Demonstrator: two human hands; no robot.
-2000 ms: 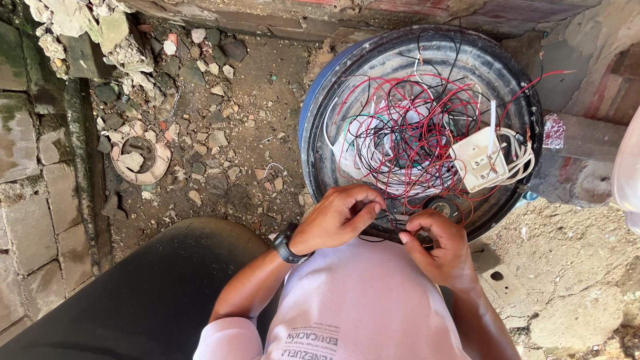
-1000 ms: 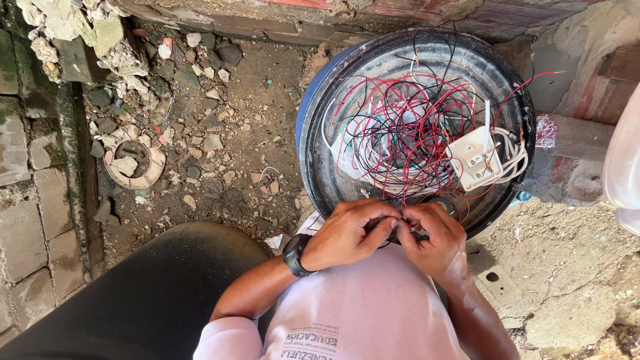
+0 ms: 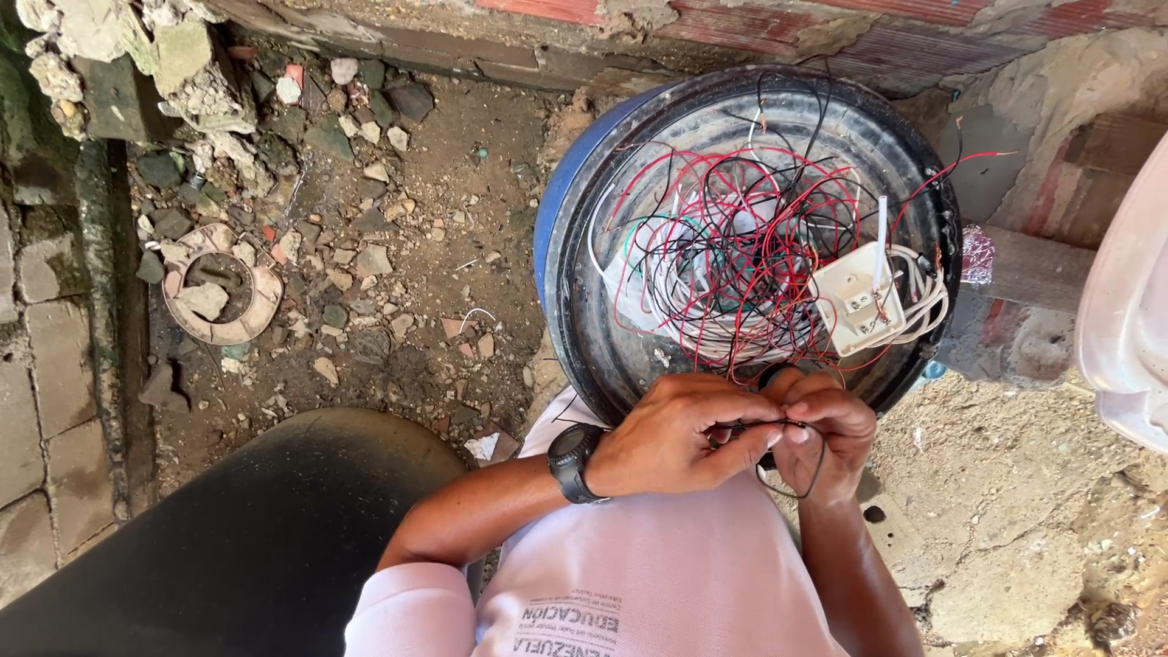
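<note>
My left hand (image 3: 689,433), with a black watch on its wrist, and my right hand (image 3: 829,429) meet at the near rim of a blue drum. Between their fingertips both pinch a thin black wire (image 3: 812,484), which loops down below my right fingers. Just beyond the hands, on the black drum lid (image 3: 630,360), lies a tangle of red and black wires (image 3: 748,246) over a coil of white cable (image 3: 680,310). A white electrical box (image 3: 853,297) with metal contacts rests at the right of the tangle, a white cable beside it.
A large black rounded object (image 3: 301,511) stands at the lower left. Rubble and a broken ring-shaped piece (image 3: 187,319) lie on the dirt ground. A brick wall (image 3: 730,27) runs behind the drum. At the right edge is a pale plastic object (image 3: 1127,301).
My hands were apart two seconds ago and have come together at the drum's near rim. The black wire's loop now shows below my right fingers.
</note>
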